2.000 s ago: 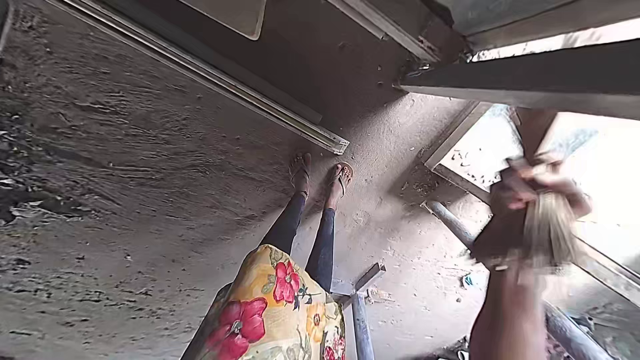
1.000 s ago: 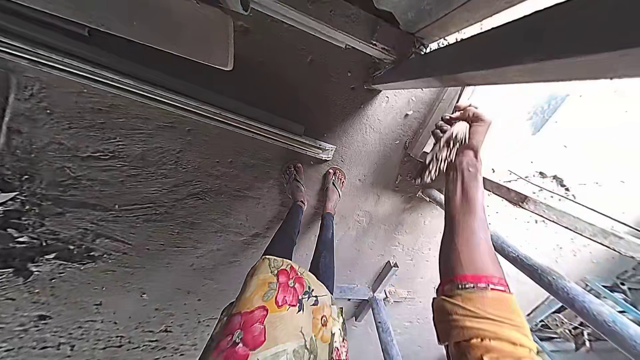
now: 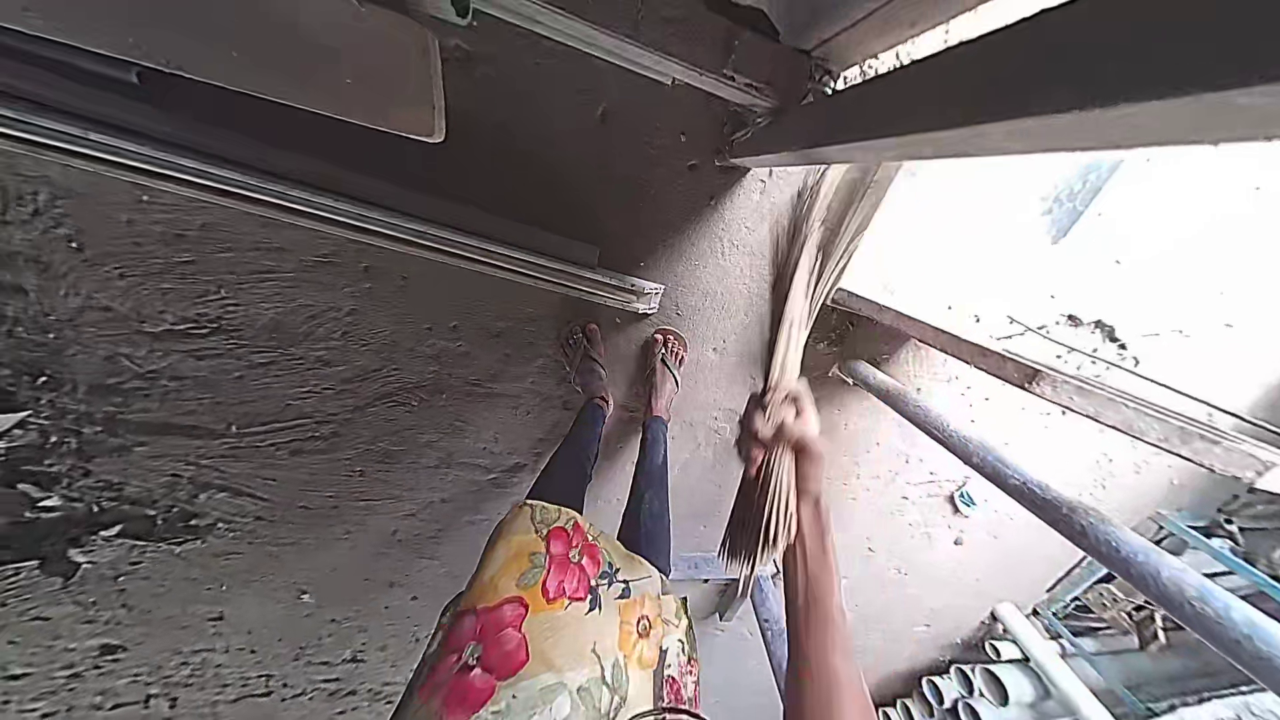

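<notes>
A broom of thin dry stalks [image 3: 800,290] is gripped around its bundle by my right hand [image 3: 780,425], right of my sandalled feet. Its long part reaches up to the dark beam at the doorway, and the stalk ends below the hand fan out toward my lap. The hand is slightly blurred. My left hand is not in view. Below the camera lies the dusty concrete floor [image 3: 380,390], with sweep-like marks left of my feet.
A long metal channel [image 3: 400,235] ends just ahead of my feet. A dark beam [image 3: 1000,100] crosses the upper right. A metal pipe [image 3: 1050,510] slants on the right, above several plastic pipes [image 3: 1010,685]. Debris [image 3: 60,510] lies far left.
My right hand, near the bright doorway a second ago, is now lower and closer to my legs. The broom now shows at full length.
</notes>
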